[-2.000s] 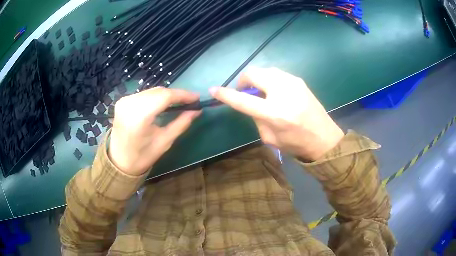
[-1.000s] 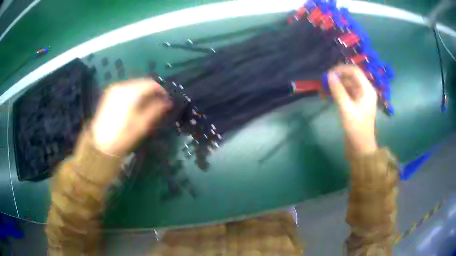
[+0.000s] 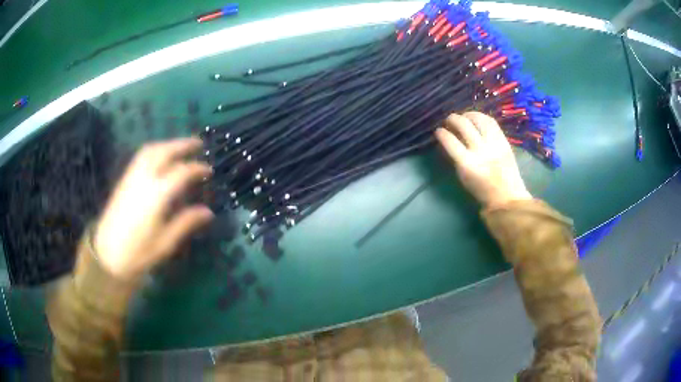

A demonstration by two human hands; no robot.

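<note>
The bundle of black cable leads (image 3: 351,112) lies fanned across the bench, pale tips at its left, red and blue ends (image 3: 515,86) at its right. My right hand (image 3: 482,157) is at the bundle's near right edge, fingertips touching or over the cables by the red sections; whether it grips one is hidden. My left hand (image 3: 157,205), blurred, is left of the pale tips over the loose black squares (image 3: 239,287), with thumb and fingers apart and nothing visible between them.
A black tray (image 3: 52,201) full of squares is at left. A white strip (image 3: 299,37) crosses the back; a lead (image 3: 149,31) and another blue-red end (image 3: 21,101) lie beyond it. A dark strip (image 3: 392,215) lies below the bundle. Another lead (image 3: 635,104) lies at right.
My hands held a black piece together, then moved apart, the right near a red-and-blue end. That hold has ended. A lead now shows beyond the white strip. The view has shifted.
</note>
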